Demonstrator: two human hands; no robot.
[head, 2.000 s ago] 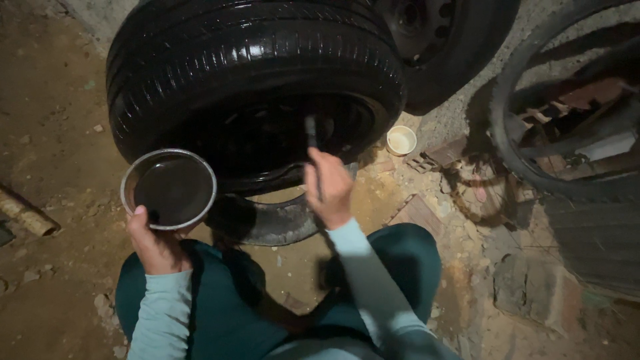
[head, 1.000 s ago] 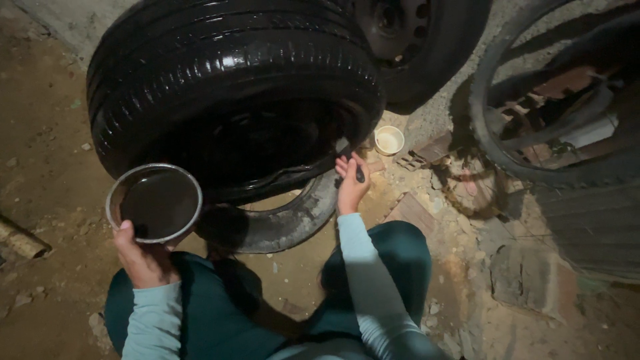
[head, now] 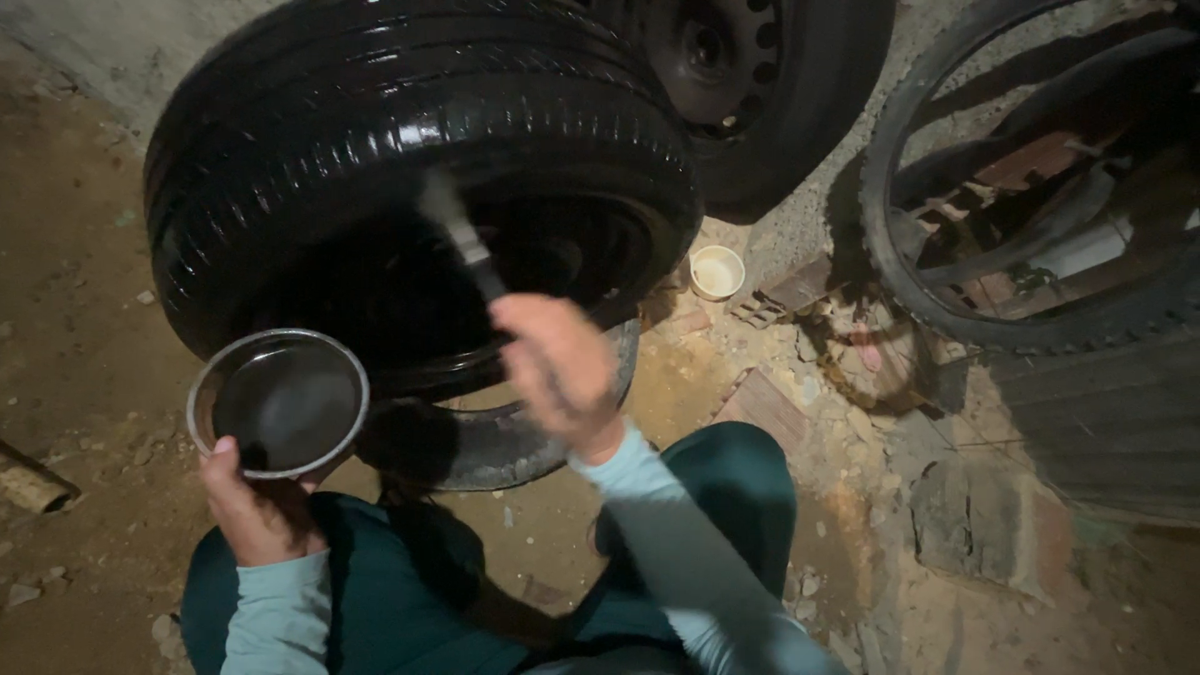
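My left hand (head: 258, 511) holds a round bowl of dark liquid (head: 291, 403) by its rim, thumb on the near edge. My right hand (head: 562, 370), blurred, is closed around the handle of a paintbrush (head: 466, 234). The pale bristles are over the sidewall of a large black car tire (head: 403, 141), close to its inner edge; whether they touch it I cannot tell. The tread and shoulder of this tire look wet and shiny. Its dark wheel opening faces me. Beneath it, another tire (head: 497, 459) lies flat on the dirt floor, partly hidden.
Behind stands a tire on a steel wheel (head: 764, 103). A small white cup (head: 717, 273) sits near broken hollow bricks (head: 787, 291). To the right are a thin knobby tire (head: 886, 234), a stone block (head: 970, 520) and rubble. A bamboo-like tube (head: 33, 483) lies at far left.
My right hand has moved left and up from the tire's lower right edge, bringing the brush over the sidewall. My left hand still holds the bowl.
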